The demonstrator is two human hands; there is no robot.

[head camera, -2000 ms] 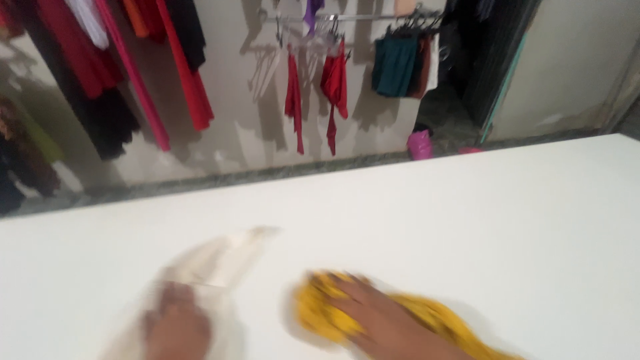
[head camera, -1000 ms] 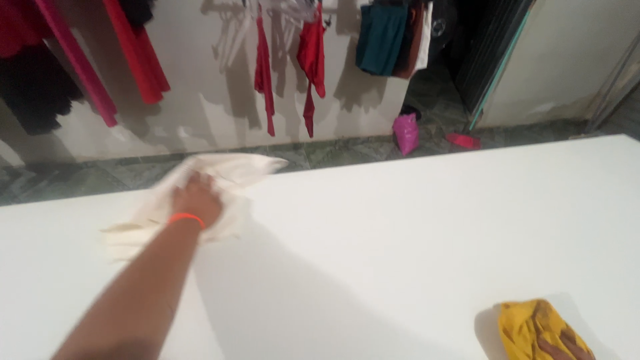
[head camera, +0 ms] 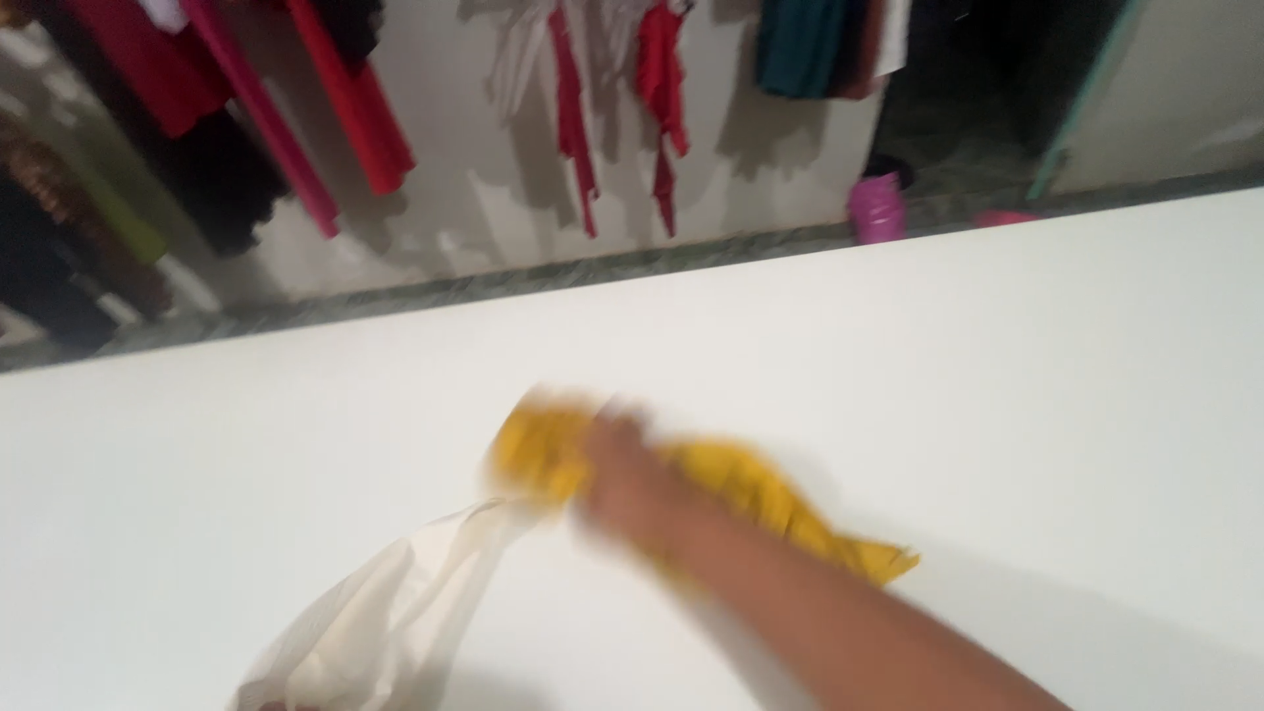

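Note:
My right hand point(head camera: 622, 464) is blurred and closed on a yellow cloth point(head camera: 760, 494) over the middle of the white tabletop point(head camera: 987, 395). The cloth spreads out on both sides of the hand, and one end trails to the right beneath the forearm. A cream cloth point(head camera: 385, 612) lies to the lower left, its tip reaching close to the yellow cloth. Only a small bit of my left hand point(head camera: 286, 706) shows at the bottom edge, at the near end of the cream cloth; the rest is out of view, so its grip cannot be made out.
Beyond the table's far edge, red, pink and black garments point(head camera: 365, 109) hang at the left. Red strappy garments point(head camera: 662, 89) and teal shorts point(head camera: 802, 49) hang along the wall. A pink bag point(head camera: 877, 209) stands on the floor near a dark doorway point(head camera: 973, 109).
My right hand has swept the yellow cloth from the lower right toward the table's middle. My left hand and the cream cloth have come back from the far edge toward the near side.

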